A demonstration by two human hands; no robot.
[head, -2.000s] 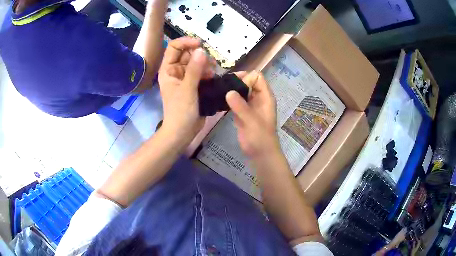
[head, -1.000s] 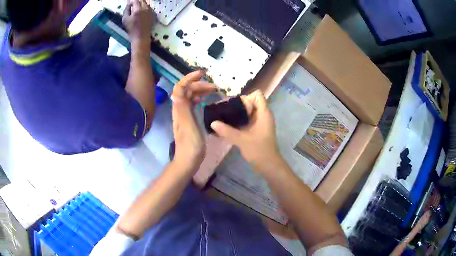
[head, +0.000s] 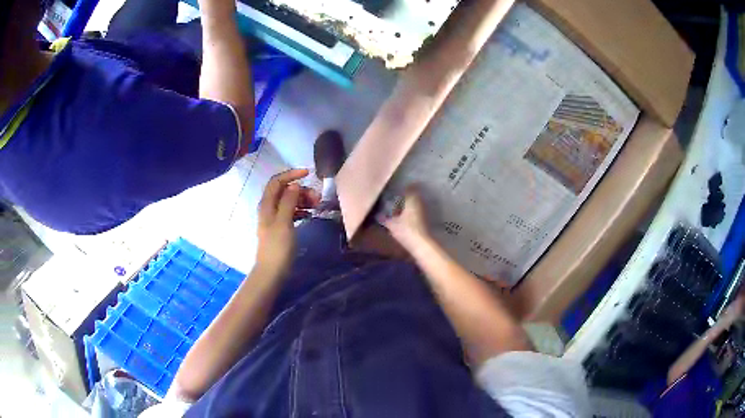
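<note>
An open brown carton [head: 392, 135] stands in front of me, tilted in view. A grey-white printed sheet [head: 490, 163] with a building picture lies inside it. My right hand [head: 408, 220] reaches into the near left corner of the carton, low by the wall. Something small and dark shows at its fingertips, but blur hides whether it is a held black housing. My left hand [head: 282, 204] is outside the carton, left of its wall, fingers loosely curled and apart, with no piece visible in it.
A coworker in a blue shirt [head: 122, 139] sits at the left. A blue ribbed crate [head: 163, 310] is at lower left beside a box. A white bench edge [head: 392, 33] is at the top. Rows of black pieces [head: 653, 310] lie on the right bench. A dark rounded object [head: 329, 153] is beyond my left hand.
The black piece held before my chest is no longer seen there. My right hand has gone down into the carton; my left hand has drawn away. The view has shifted.
</note>
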